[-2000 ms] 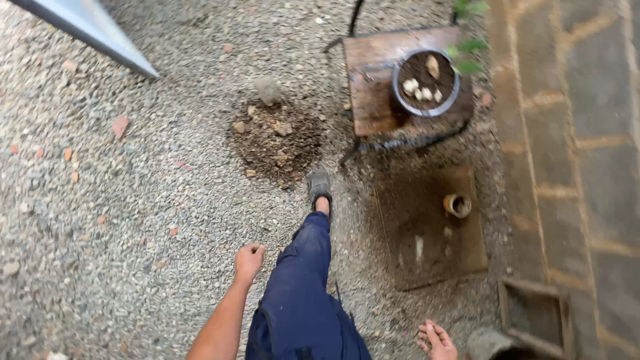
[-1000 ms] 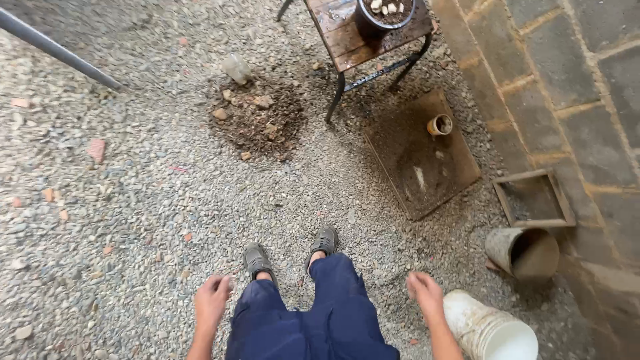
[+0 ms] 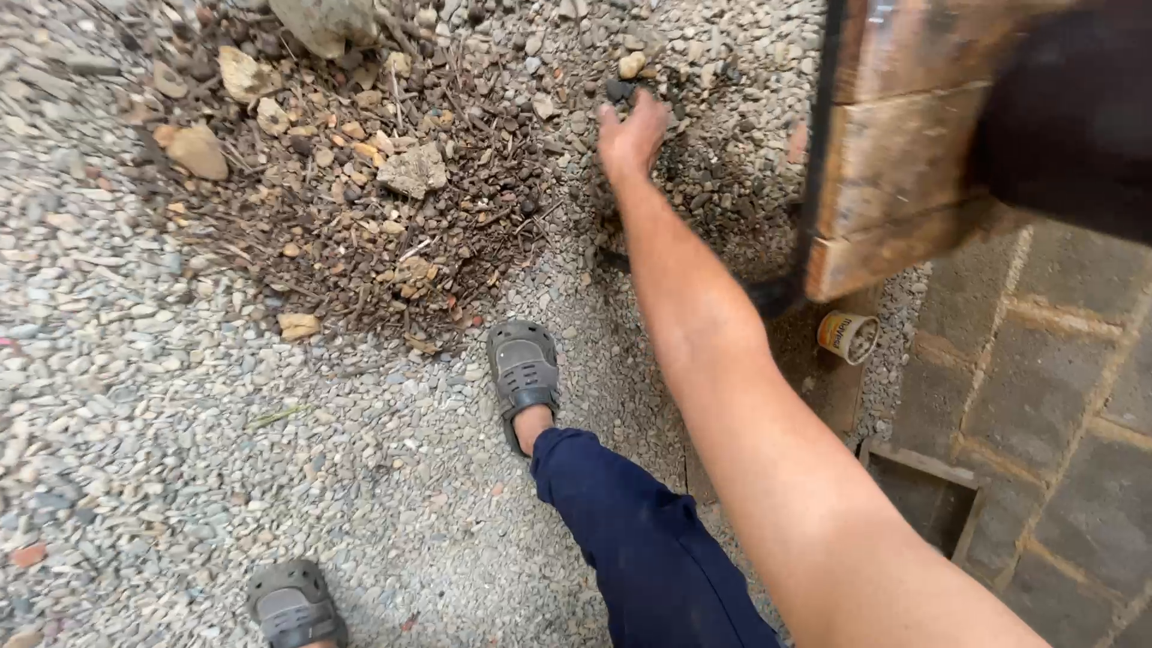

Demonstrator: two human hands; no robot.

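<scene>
My right hand [image 3: 634,135] reaches down to the ground at the upper middle, just left of the wooden stool. Its fingertips are at a small dark lump [image 3: 619,89], beside a yellowish stone [image 3: 632,65]; whether they grip the lump cannot be told. Left of the hand lies a heap of soil, twigs and stones [image 3: 468,193], with a pale rough stone [image 3: 414,171] on it. My left hand is out of the frame.
A wooden stool seat [image 3: 909,153] with a dark metal frame stands at the upper right, a dark pot [image 3: 1071,126] on it. Below are a small tub [image 3: 848,337], a rectangular frame [image 3: 967,531] and a block wall [image 3: 1035,387]. My clogs [image 3: 524,364] rest on gravel.
The view has moved closer to the soil heap and stool. My right hand has reached forward to the ground between them, and my left hand has left the view.
</scene>
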